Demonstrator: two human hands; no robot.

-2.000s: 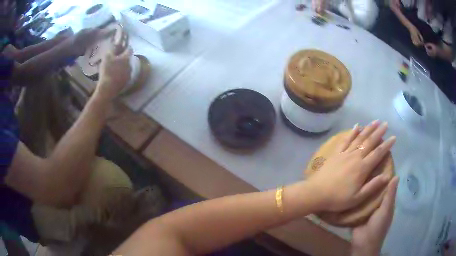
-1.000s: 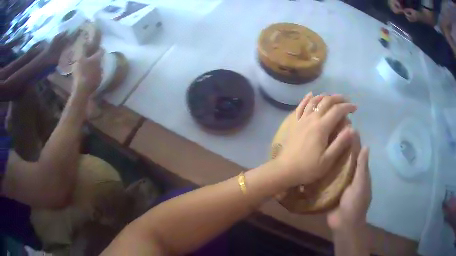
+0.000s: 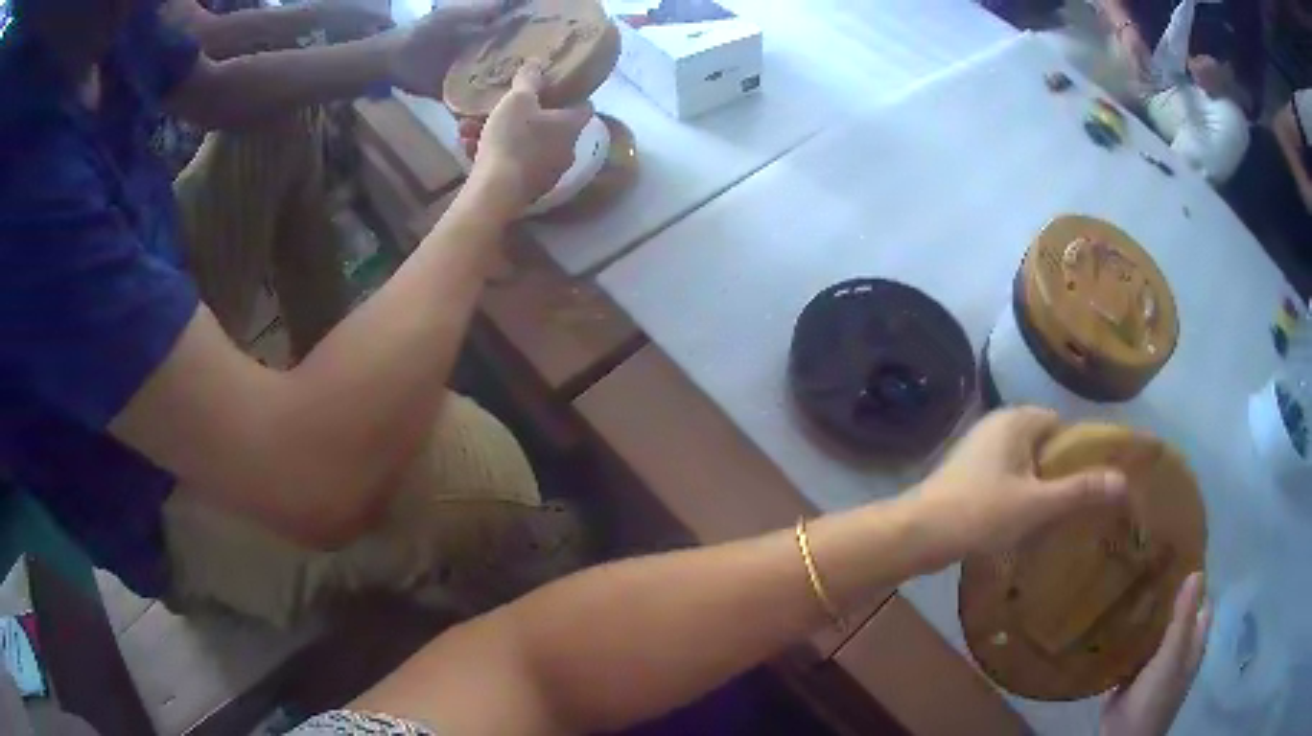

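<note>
A tan-gold wood-grain base shell (image 3: 1072, 611) is held up at the lower right, its hollow inside facing me. My left hand (image 3: 1007, 482) grips its upper left rim, thumb reaching over the inside. My right hand (image 3: 1163, 669) holds its lower right edge and is partly cut off by the bottom of the picture. Details inside the shell are blurred. A dark base shell (image 3: 881, 367) lies on the white sheeting just beyond my left hand. A tan shell (image 3: 1096, 295) sits on a dark one on top of a white housing (image 3: 1017, 370).
At the left a person (image 3: 302, 388) sits holding another tan shell (image 3: 533, 58) above a white drum. A white product box (image 3: 676, 61) stands beyond. A parts bowl (image 3: 1281, 421) is at the right edge. Other people's hands are at the far right. The brown table edge (image 3: 705, 453) runs diagonally.
The shell between my hands has turned so its inside faces me. My left hand has moved from lying across it to its rim. The view has swung left, showing more of the neighbour.
</note>
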